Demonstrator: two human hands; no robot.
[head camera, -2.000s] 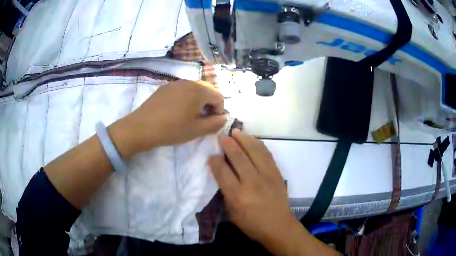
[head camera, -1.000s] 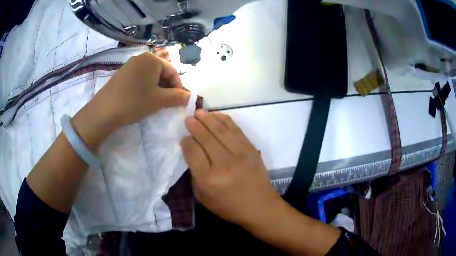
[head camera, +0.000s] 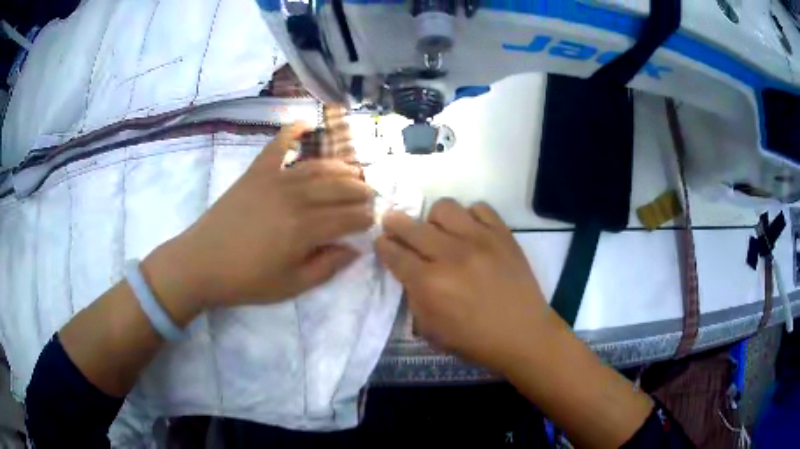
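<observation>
The white quilted panel (head camera: 167, 206) covers the left of the table, with dark stitch lines. A zipper (head camera: 114, 145) on grey tape runs across it towards the needle area. Checked fabric (head camera: 338, 136) shows under the bright lamp. My left hand (head camera: 285, 224) lies on the panel just below the needle area, fingers spread over the cloth. My right hand (head camera: 460, 267) pinches the panel's right edge, close beside my left fingertips. The white sewing machine head (head camera: 561, 53) stands above both hands. Glare hides the needle and the exact seam.
A black rectangle (head camera: 585, 149) lies on a dark strap right of the needle. A thin checked strip (head camera: 689, 281) hangs further right. A ruler scale (head camera: 430, 367) runs along the table's front edge. Brown checked fabric (head camera: 689, 399) hangs below the table at the right.
My left hand has gone from pinching the edge to lying flatter on the panel. My right hand still holds the edge. The dark checked corner at the panel's bottom right no longer shows.
</observation>
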